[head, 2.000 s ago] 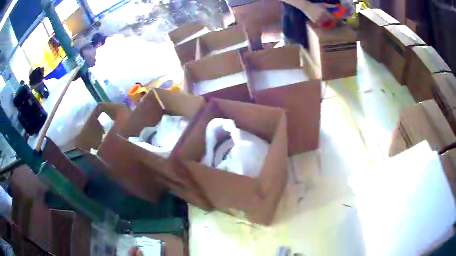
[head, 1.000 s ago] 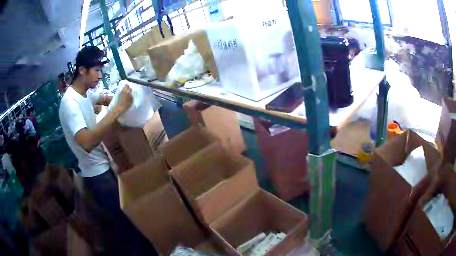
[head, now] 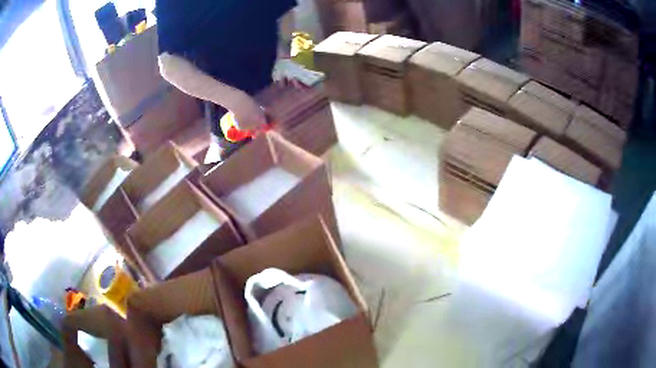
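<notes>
Neither of my hands is in the picture. Nearest in front of me, an open carton (head: pixel 302 353) holds a bagged product (head: pixel 302 307) in a white plastic bag with a looped handle, with no foam sheet over it. A second open carton (head: pixel 175 291) to its left holds another white bagged product (head: pixel 194 343). Farther back, several open cartons (head: pixel 306 188) show flat white foam sheets (head: pixel 263 192) inside. A stack of foam sheets (head: pixel 536 237) lies at the table's right side.
A person (head: pixel 216 36) in dark clothes stands across the table, one hand on a red-orange tape gun (head: pixel 248 131). Sealed cartons (head: pixel 439 75) curve along the far right of the pale table (head: pixel 403 244). Yellow tape rolls (head: pixel 115 282) lie at left.
The view swung left to a shelf and another worker, then back right to the table. The person opposite now shows more fully, with the tape gun lower, beside an open carton.
</notes>
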